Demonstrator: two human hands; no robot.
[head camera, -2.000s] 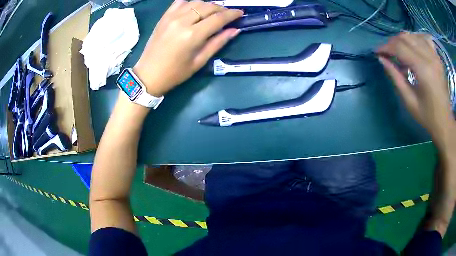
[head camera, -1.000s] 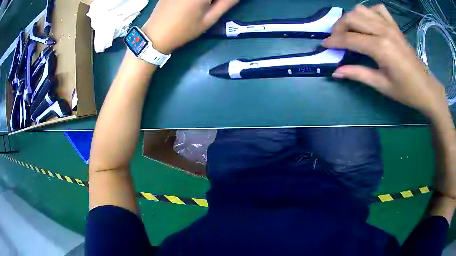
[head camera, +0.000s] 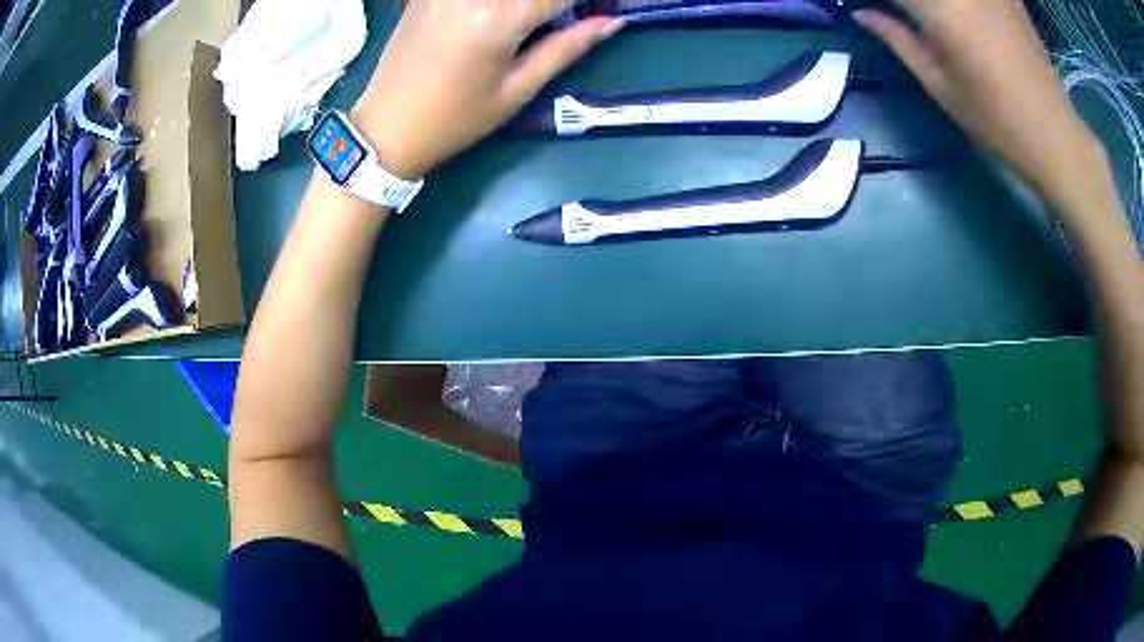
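Observation:
Two black and white 3D printing pens lie side by side, white sides showing: the nearest pen (head camera: 715, 201) and a middle pen (head camera: 703, 103). Their tips point left and dark cables leave their rears. A third pen (head camera: 740, 13) is partly cut off by the top edge. My left hand (head camera: 483, 69) is at its tip end, thumb against it, fingers partly cut off. My right hand (head camera: 972, 57) is at its rear end with the thumb extended; its fingertips are cut off, so its hold cannot be seen.
An open cardboard tray (head camera: 216, 188) of piled pens stands at the left, beside a crumpled white cloth (head camera: 286, 69). Clear filament loops (head camera: 1110, 94) lie at the far right. Below the bench edge are a box with clear plastic (head camera: 492, 395) and hazard tape (head camera: 445, 519).
My right hand has left the nearest pen and moved to the third pen's rear. The nearest pen's lit display face no longer shows. The view has shifted slightly.

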